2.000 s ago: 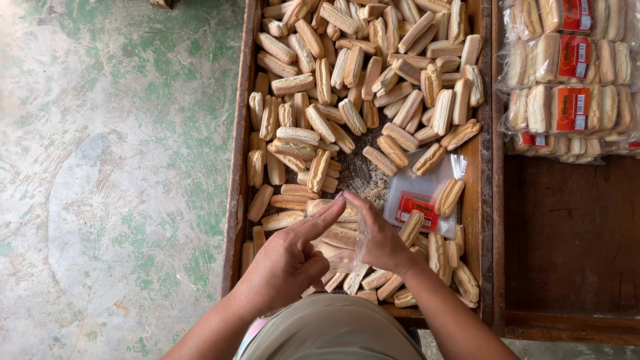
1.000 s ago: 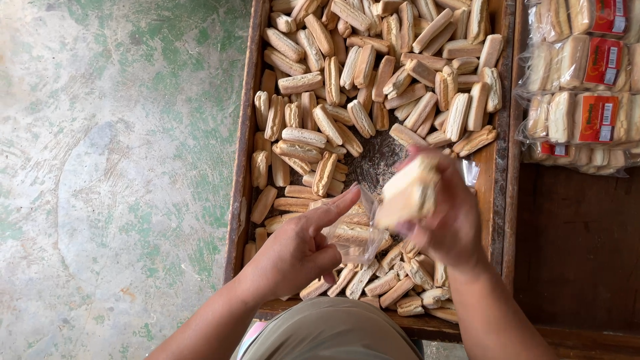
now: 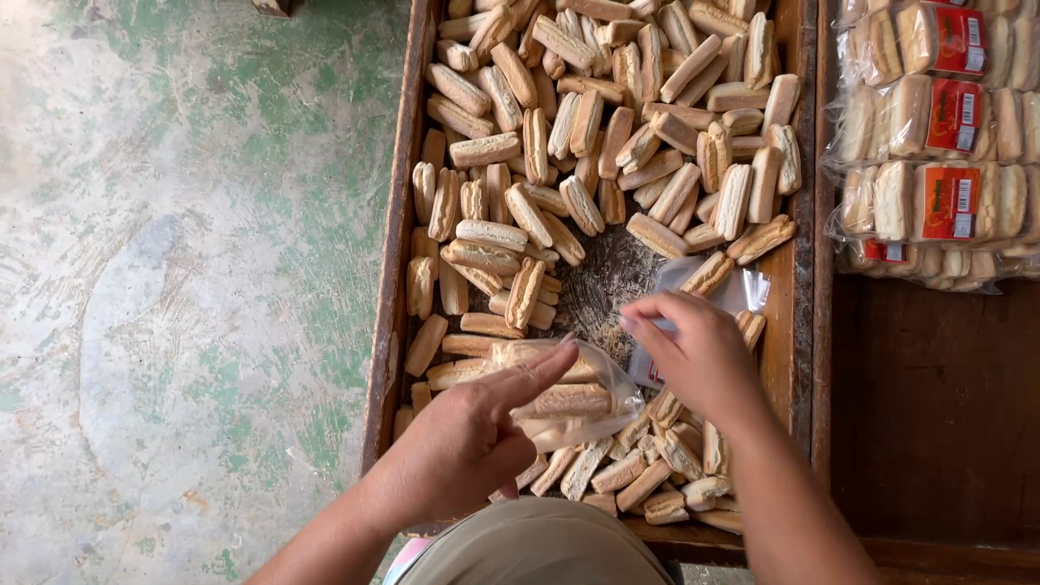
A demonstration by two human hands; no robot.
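Finger-shaped biscuits [image 3: 530, 213] lie loose and heaped in a wooden tray [image 3: 398, 203]. Near the tray's lower part, my left hand [image 3: 479, 422] is on a clear plastic bag [image 3: 605, 374] with several biscuits inside, its index finger stretched over the bag; whether it grips the film is partly hidden. My right hand [image 3: 691, 349] is just right of the bag's mouth, thumb and index fingertips close together, with nothing visible between them. Beneath and behind it lie flat empty plastic bags [image 3: 739, 288] with a red printed part mostly covered, and a few biscuits on top.
Right of the tray, a second dark wooden tray [image 3: 934, 406] holds stacked clear packs of biscuits [image 3: 902, 199] with red labels bearing writing and barcodes. A worn, green-stained concrete floor [image 3: 203, 244] lies to the left. A small wooden piece [image 3: 272, 6] shows at the top edge.
A second ago my right hand held biscuits, blurred, over the bag; now it has none and is lower. My left hand remains at the bag, which now shows biscuits inside.
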